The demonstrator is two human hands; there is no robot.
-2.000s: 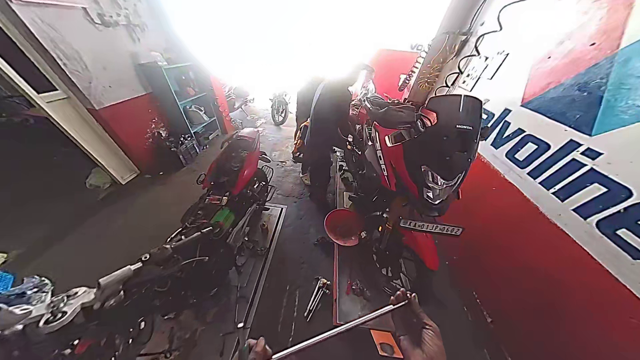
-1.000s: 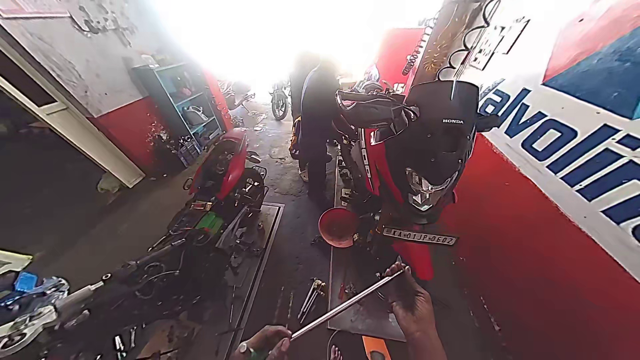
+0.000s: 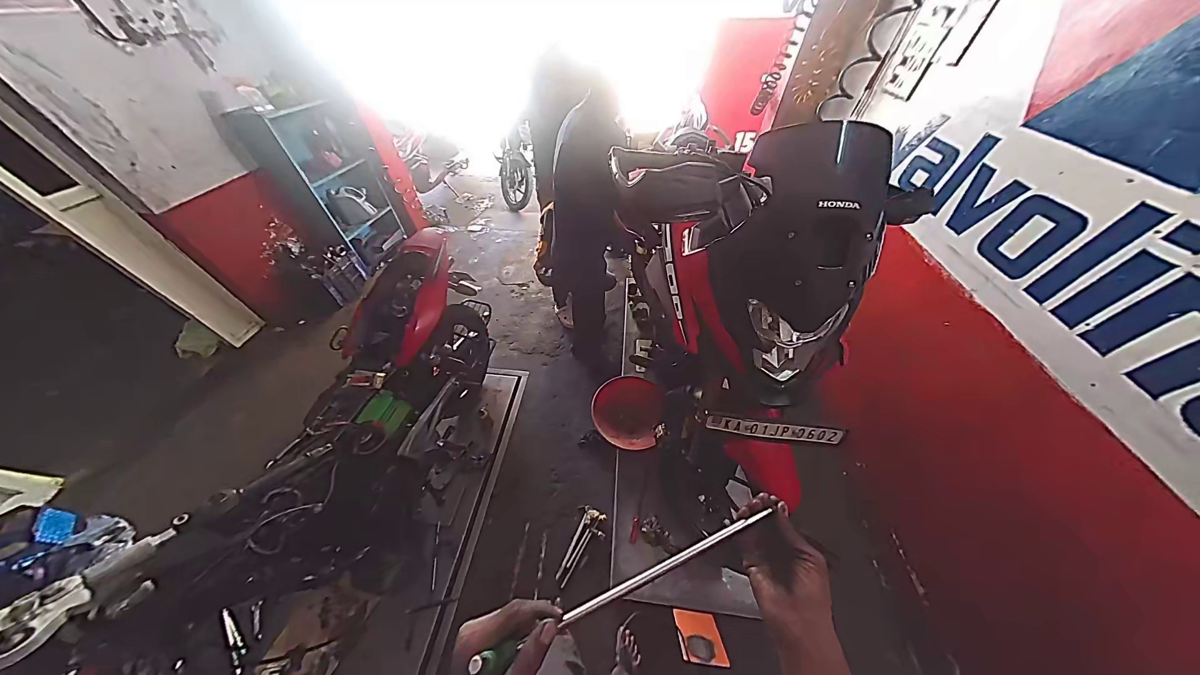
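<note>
A long, straight, silvery metal rod [image 3: 667, 566] slants between my hands, its right end higher in the view. My left hand [image 3: 511, 633] grips the lower end with thumb and fingers; a green object [image 3: 494, 656] lies against that hand, and I cannot tell what it is. The upper end is held in the fingers of my right hand [image 3: 786, 562], palm partly in view. Beyond the rod a red Honda motorcycle [image 3: 797, 253] faces me, with a red round bowl or funnel [image 3: 628, 412] beside its front end. Below the rod lies an orange packet [image 3: 700, 637].
A partly stripped motorcycle [image 3: 375, 422] stands on a platform at left. Metal tools or rods [image 3: 581, 544] lie on the floor between the bikes. A person in dark clothes [image 3: 581, 216] stands beside the Honda. Farther off are a blue shelf [image 3: 323, 169] and a red-and-white wall [image 3: 1012, 403] at right.
My left hand, barely in view at the bottom edge two seconds ago, has come farther into view on the rod's lower end. The right hand still holds the upper end.
</note>
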